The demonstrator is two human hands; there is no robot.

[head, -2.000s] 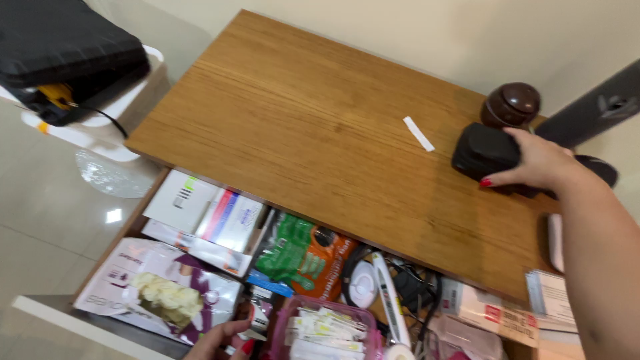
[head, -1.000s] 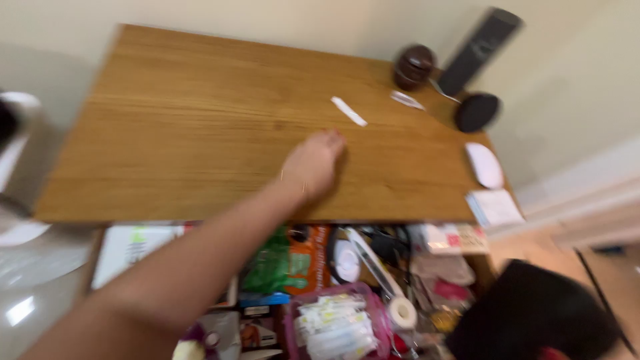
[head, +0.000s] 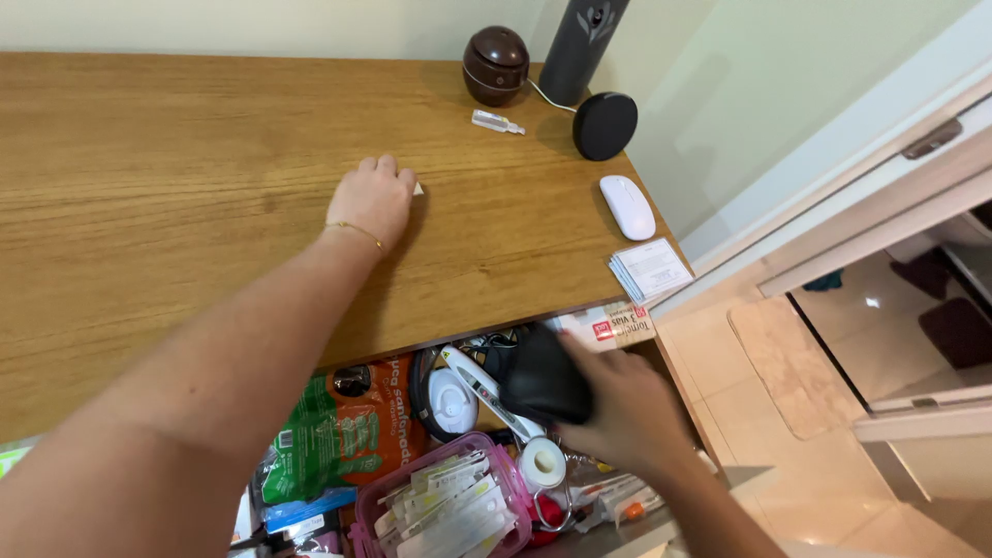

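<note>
My left hand (head: 373,200), with a thin bracelet at its wrist, lies on the wooden tabletop (head: 232,163), its fingers over a small white strip (head: 418,189) whose end shows. At the right, my right hand (head: 620,395) grips a black case (head: 545,377) above the open drawer. Under and beside the case are a white pen-like device (head: 484,391), a roll of white tape (head: 542,463) and a printed box (head: 608,325). A pink plastic basket (head: 508,465) holding wrapped packets and a green and orange bag (head: 349,426) also lie in the drawer.
Along the tabletop's back right stand a dark brown round diffuser (head: 496,66), a dark cylinder (head: 580,50) and a black round speaker-like device (head: 605,125). A small clear vial (head: 497,122), a white mouse (head: 628,208) and a stack of cards (head: 651,271) lie near the right edge.
The black case, on the tabletop two seconds ago, is now over the drawer in my right hand. My left hand has moved from the drawer onto the tabletop, over the white strip. The view has swung right.
</note>
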